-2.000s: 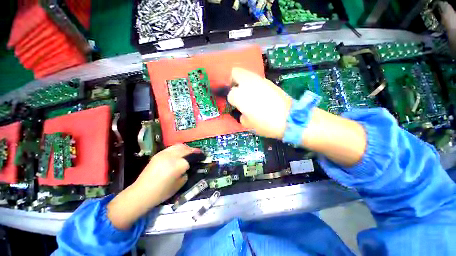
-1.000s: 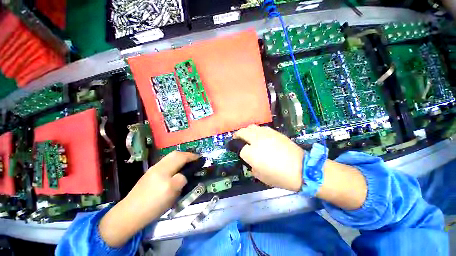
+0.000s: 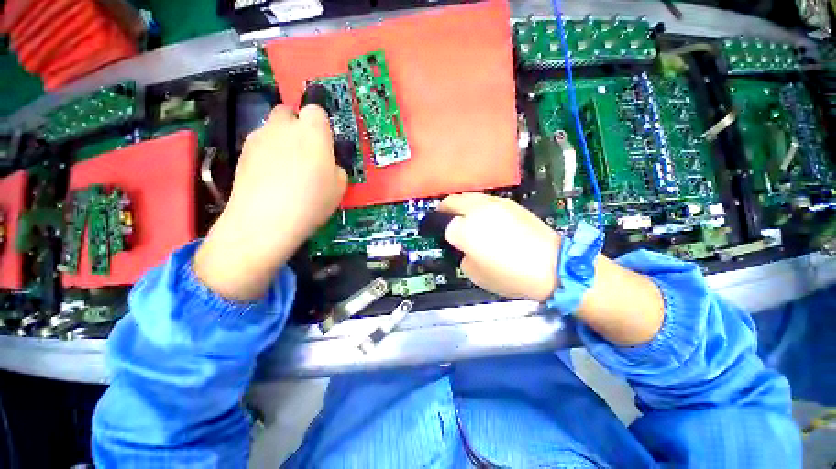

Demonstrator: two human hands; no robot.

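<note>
A red pad (image 3: 458,101) lies over the upper part of a main circuit board (image 3: 367,225) in a black carrier fixture. Two narrow daughterboards lie on the pad. The right daughterboard (image 3: 379,108) is uncovered. My left hand (image 3: 284,179), with black finger cots, is at the left daughterboard (image 3: 341,103) and partly covers it; whether the fingers grip it cannot be told. My right hand (image 3: 500,240), with a blue wrist strap (image 3: 577,267), is at the uncovered front strip of the main board, its black-covered finger near white and blue parts. What its fingertips hold cannot be told.
Another fixture with a main board (image 3: 632,147) stands to the right. A fixture with a red pad (image 3: 137,206) and daughterboards stands to the left. Red pads (image 3: 69,41) are stacked at the upper left. A metal rail (image 3: 431,339) runs along the front. A blue cord (image 3: 570,92) hangs across the view.
My left hand has moved from the main board's front strip up to the left daughterboard. My right hand came down from the pad earlier and remains at the front strip. The view has shifted.
</note>
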